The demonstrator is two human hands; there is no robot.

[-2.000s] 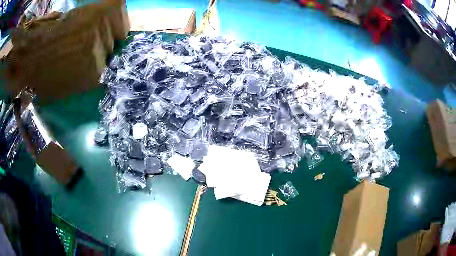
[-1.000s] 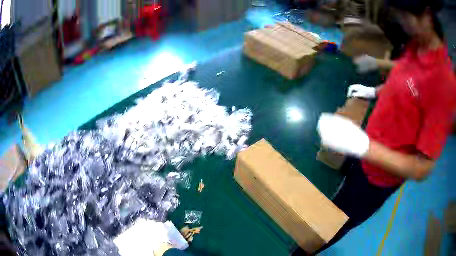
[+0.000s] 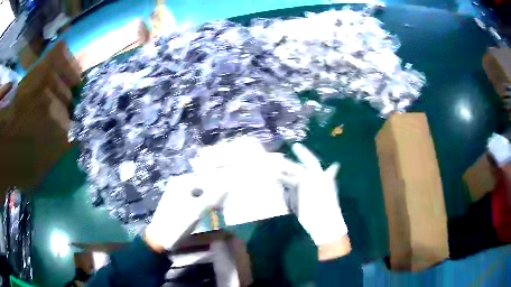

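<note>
White paper sheets (image 3: 255, 193) lie mid-table, in front of the heap of dark bagged accessory packs (image 3: 185, 106). My left hand (image 3: 182, 208), in a white glove, is at the sheets' left side, its fingertips over their edge; blur hides whether it grips one. My right hand (image 3: 318, 196), also white-gloved, is at their right edge with fingers spread; its inner fingers overlap the paper. Below, an open cardboard box (image 3: 242, 262) with dark and white contents is partly cut off by the bottom edge.
A paler heap of bagged packs (image 3: 336, 56) lies at the back right. A closed long carton (image 3: 417, 190) stands right of my right hand. Large brown cardboard (image 3: 33, 129) is at the left. Another person's gloved hand (image 3: 498, 148) and red sleeve show at the right edge.
The view has swung back left from the other worker to the heaps and paper. Both my hands have come into view at the sheets, and an open box now shows below them.
</note>
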